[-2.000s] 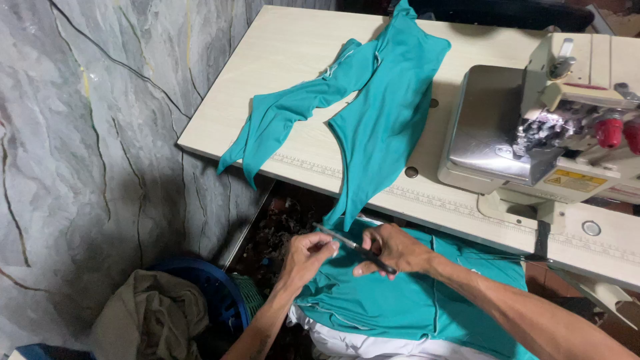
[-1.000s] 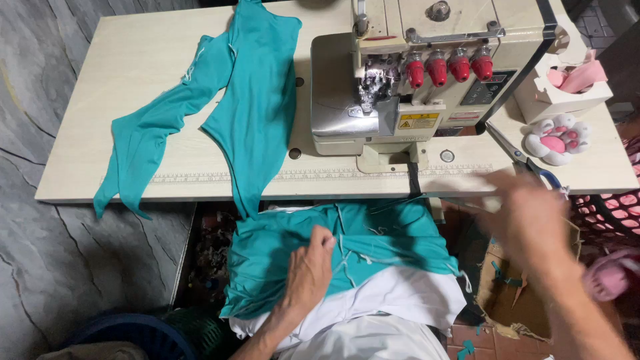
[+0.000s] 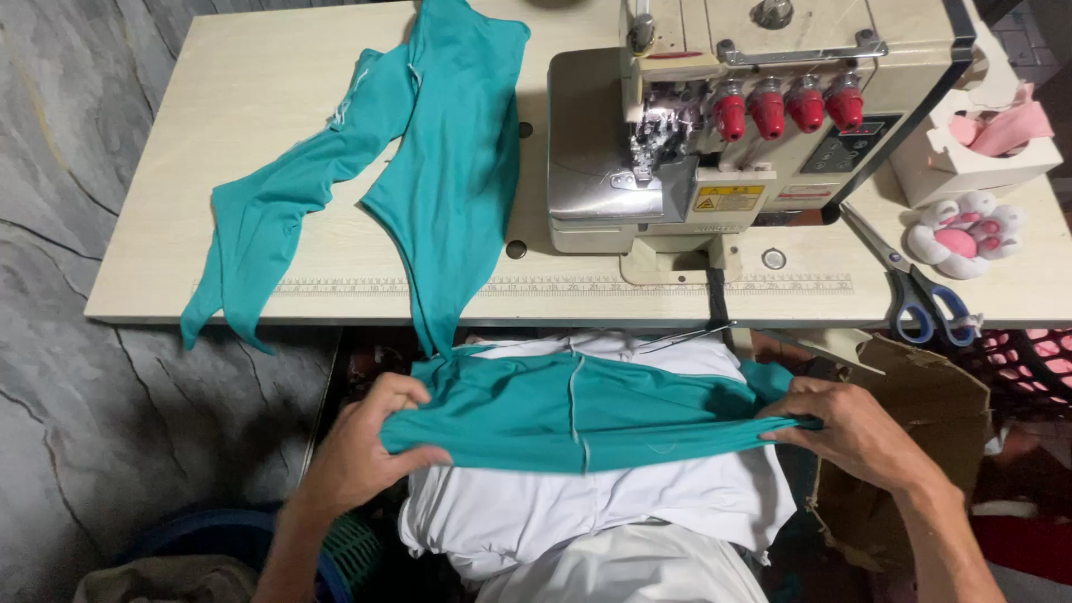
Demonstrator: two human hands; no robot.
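Across my lap, my left hand [image 3: 377,435] and my right hand [image 3: 829,427] grip opposite ends of a teal fabric piece [image 3: 502,419]. A pale seam runs down its middle, and it is stretched between them. Beneath it lies white fabric [image 3: 519,511]. Two more teal cut pieces rest on the sewing table: a wide one [image 3: 461,167] whose lower tip hangs over the front edge, and a narrower one [image 3: 268,218] to its left. Behind my hands stands an overlock sewing machine [image 3: 754,100] with red tension knobs. A small pointed metal tool [image 3: 691,335] shows near the table's front edge.
The table [image 3: 151,251] has a printed ruler along its front. Scissors with blue-and-black handles [image 3: 904,276], a paw-shaped cushion [image 3: 967,234] and a white box [image 3: 963,159] are at the right. Below are a cardboard box [image 3: 913,452] and a blue basket [image 3: 226,532]. A grey marbled wall borders the left.
Two seconds ago my right hand held a dark-handled cutting tool at the teal cloth; it now holds the teal fabric. Both hands have spread apart. The view has swung right.
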